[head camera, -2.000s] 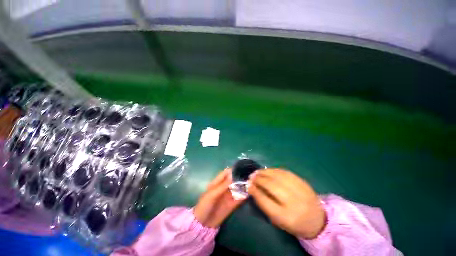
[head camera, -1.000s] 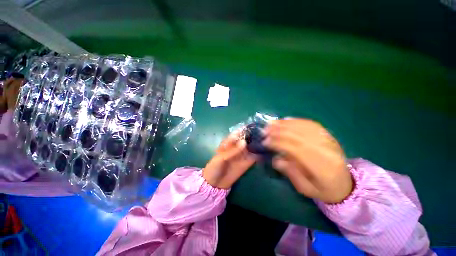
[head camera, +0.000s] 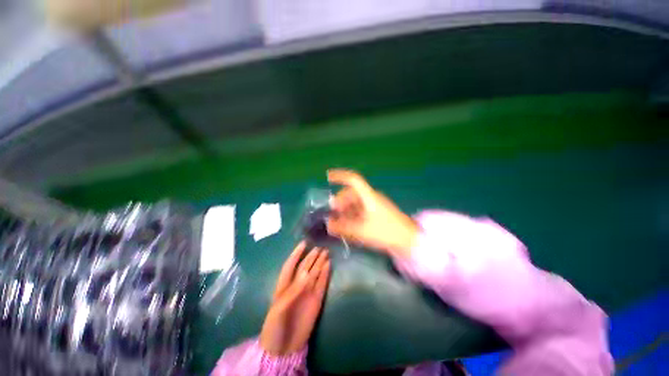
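A dark round case (head camera: 317, 225) lies at the centre of the bench, with clear crinkled film (head camera: 320, 198) around it. The picture is blurred, so its details do not show. My right hand (head camera: 364, 217) is at the case's right side, with its fingers curled at the case's edge. Whether it grips the case or the film cannot be told. My left hand (head camera: 297, 297) lies palm down below the case, fingertips close to its lower edge.
A stack of clear blister trays (head camera: 95, 286) with dark discs fills the lower left. A white card (head camera: 218, 238), small white papers (head camera: 265, 221) and loose clear film (head camera: 220, 292) lie beside it on the green bench (head camera: 513, 191). A raised shelf edge runs across the back.
The view has shifted and blurred. My left hand has come off the case and now lies flat below it. The case has moved closer to the white papers.
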